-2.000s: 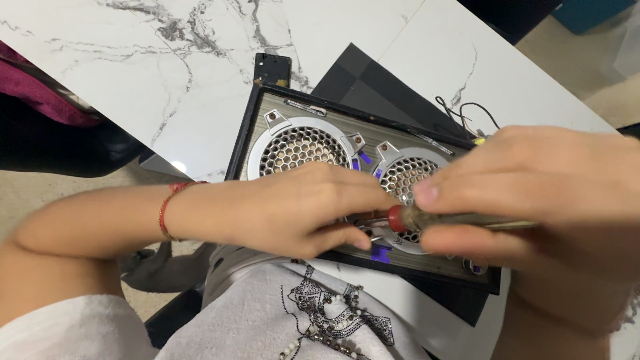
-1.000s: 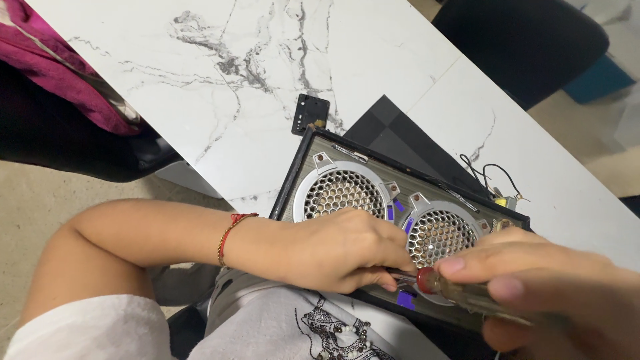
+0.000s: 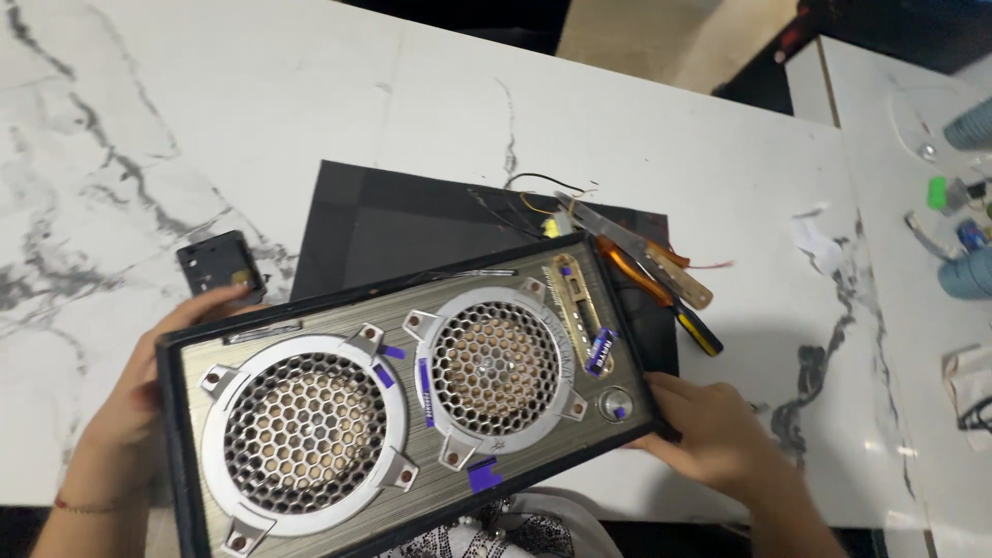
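A rectangular speaker box with a black frame, brushed-metal front and two round honeycomb grilles is held between both hands, tilted up at its right end. My left hand grips its left edge, the fingers partly hidden behind the frame. At the lower right corner my right hand holds the box, its fingertips behind and under the edge. Purple tape pieces stick to the front. A slotted gold panel and a round knob are at the right end.
Beyond the box lie a dark mat, a knife, orange-handled pliers, a black-and-yellow handle and loose wires. A black plastic part is at left on the marble-patterned table. Small parts and blue-grey rolls sit at right.
The screwdriver that was in my right hand is no longer in it. Both hands have moved apart to opposite ends of the speaker box. The view has shifted markedly.
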